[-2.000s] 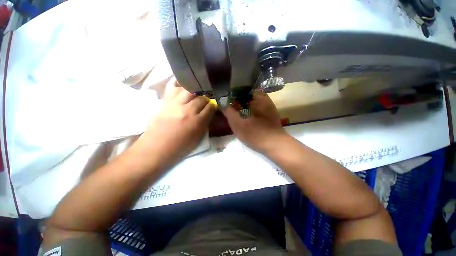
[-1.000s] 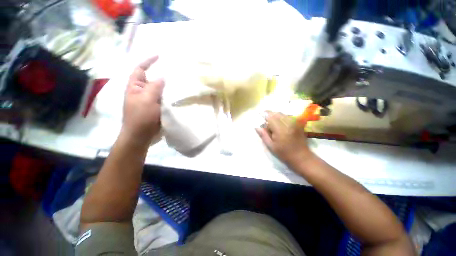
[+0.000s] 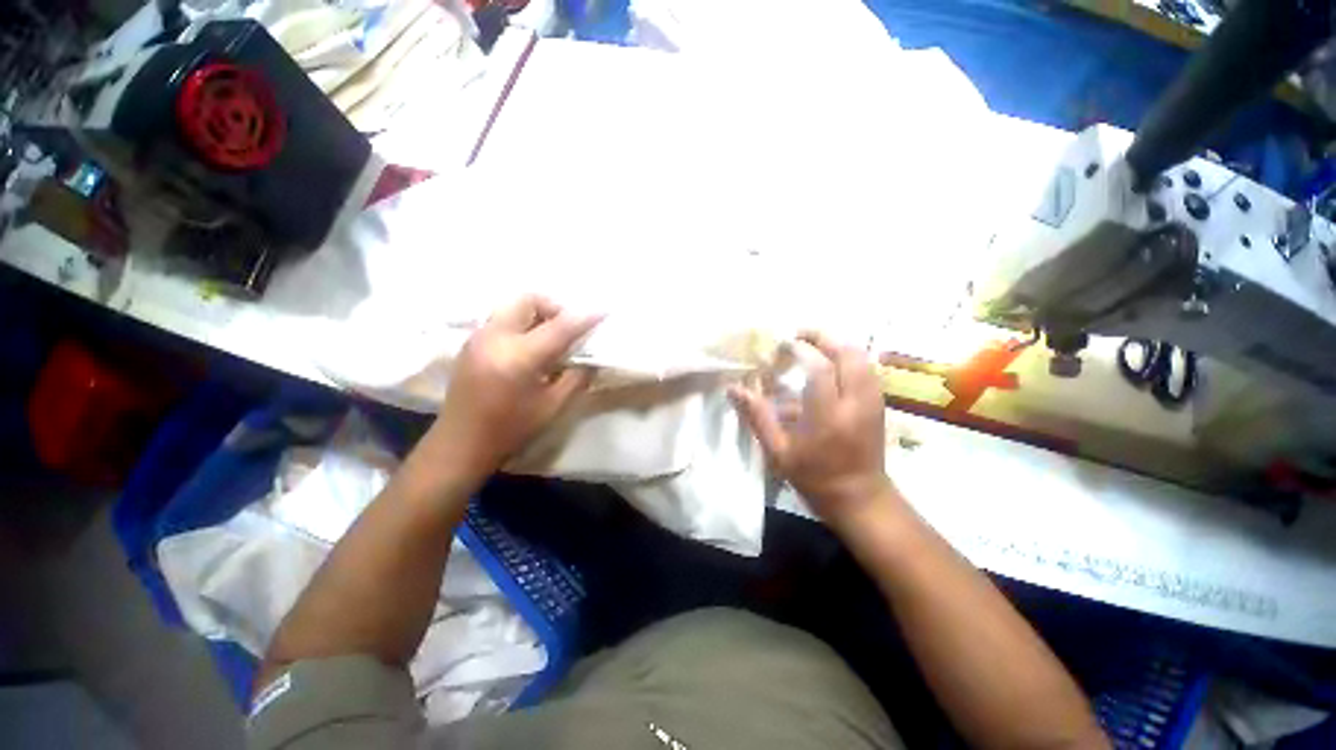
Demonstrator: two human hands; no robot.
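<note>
A white to cream garment piece (image 3: pixel 645 440) lies over the white table's front edge, with a corner hanging down. My left hand (image 3: pixel 513 378) holds its folded edge between thumb and fingers. My right hand (image 3: pixel 824 418) pinches the same edge further right, left of the machine bed. The cloth behind my hands is overexposed, so its outline against the table cannot be told. The sewing machine head (image 3: pixel 1084 279) is to the right of my hands. An orange-red piece (image 3: pixel 985 375) lies on the bed beside the needle area.
Scissors with black handles (image 3: pixel 1158 369) lie on the machine bed (image 3: pixel 1092 407). A black box with a round red part (image 3: pixel 235 132) stands at left, near cloth piles (image 3: pixel 388 73). A blue basket (image 3: pixel 531 574) with white cloth is below the table. Another blue basket (image 3: pixel 1150 700) is at lower right.
The view has shifted left, away from the machine. Both hands have left the needle area. My left hand, raised and spread a second ago, now holds the cloth edge, which has come to the table's front.
</note>
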